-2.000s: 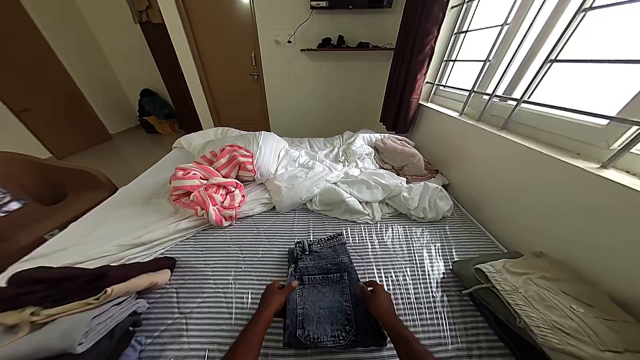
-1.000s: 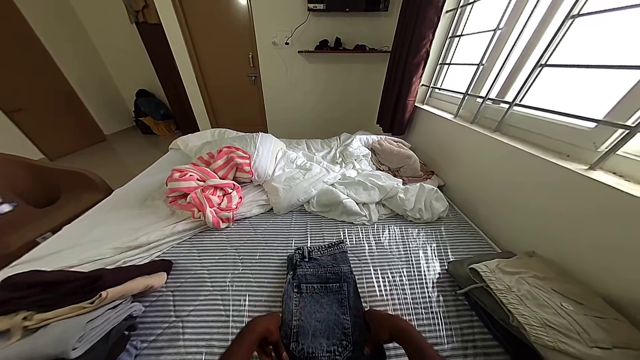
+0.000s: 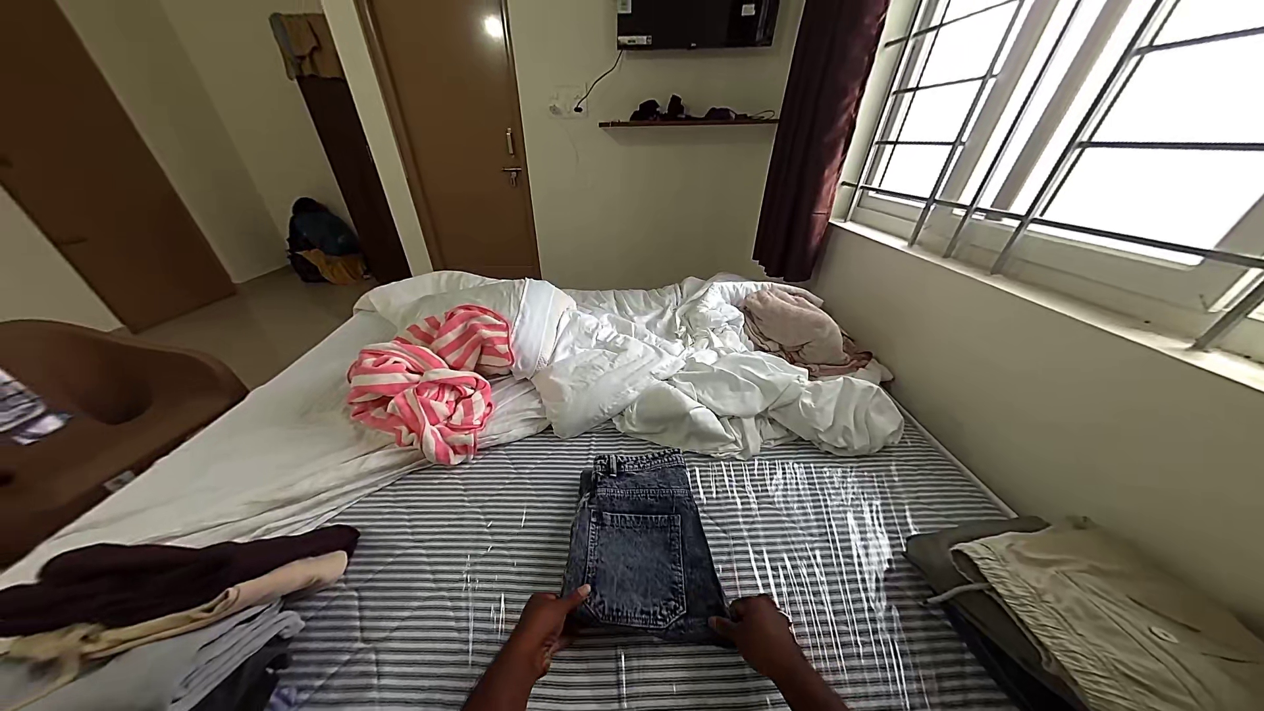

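A folded pair of dark acid-washed denim jeans lies on the striped mattress, its back pocket facing up and the waistband toward the far side. My left hand grips the near left corner of the fold, thumb on top. At the near right corner, my right hand pinches the denim between thumb and fingers. The undersides of the fingers of both hands are partly hidden.
Stacked folded clothes lie at the left, and folded trousers at the right by the wall. Beyond the jeans are a pink-striped cloth, a crumpled white blanket and a pinkish cloth. A brown chair stands left of the bed.
The near end of the jeans is folded shorter than one second ago. Both hands have come up from the frame's bottom edge and show more clearly at its near corners.
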